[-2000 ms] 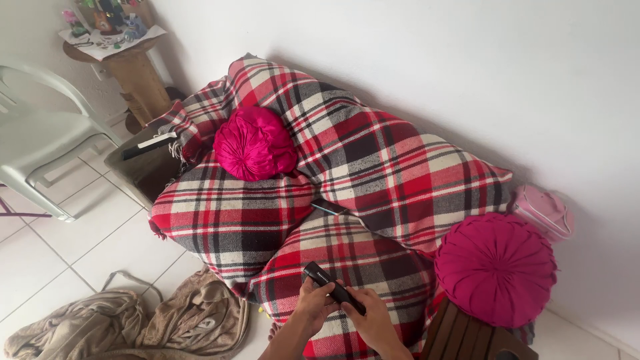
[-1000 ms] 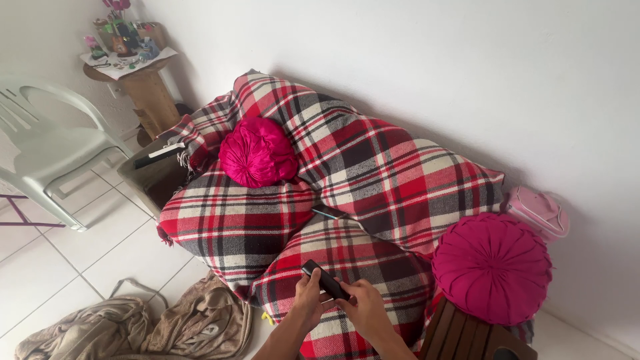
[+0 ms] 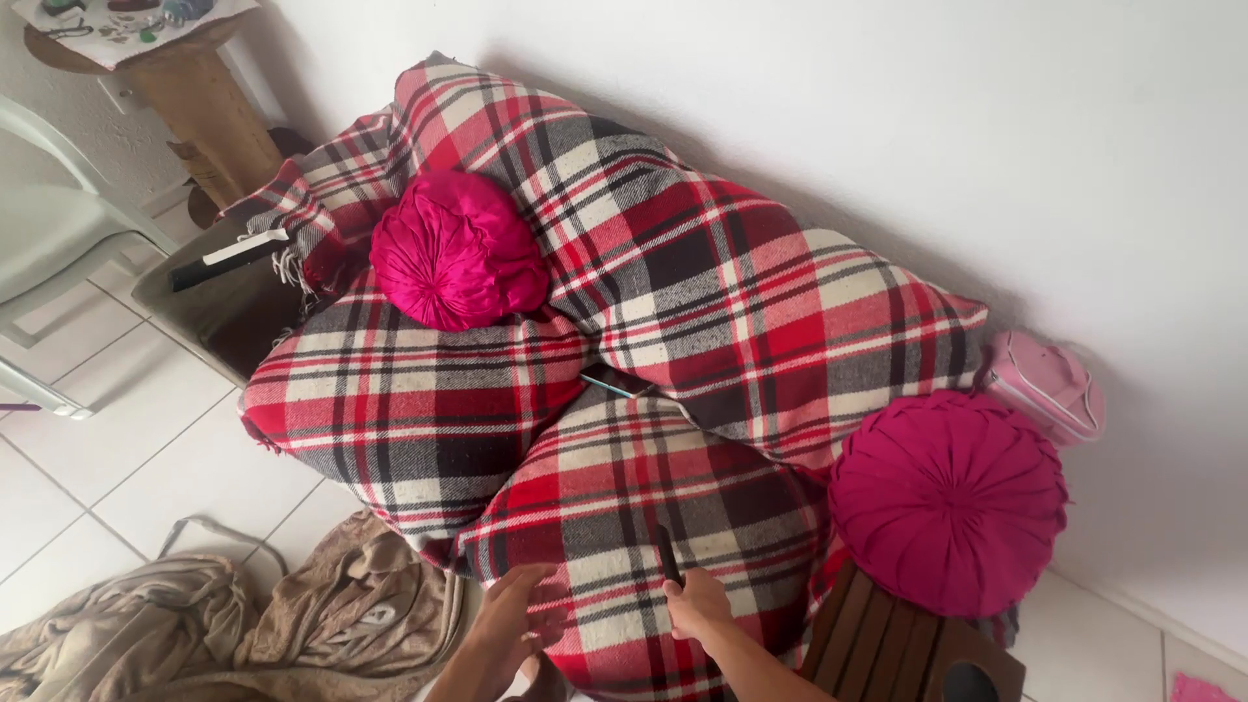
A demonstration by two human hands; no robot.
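Note:
My right hand grips a slim black object, whose kind I cannot make out, above the front plaid sofa cushion. To its left, my left hand is held with fingers apart and nothing in it. A smartphone lies in the gap where the plaid cushions meet the plaid backrest. One round magenta cushion rests at the left against the backrest, and another stands at the right end.
A brown slatted wooden armrest tray is at lower right, with a pink case by the wall. A crumpled beige blanket covers floor at lower left. Farther left are a black-and-white object on the sofa arm, a plastic chair and a wooden side table.
Both hands were together on the black object; now the left has let go and moved away to the left, and the right alone holds it.

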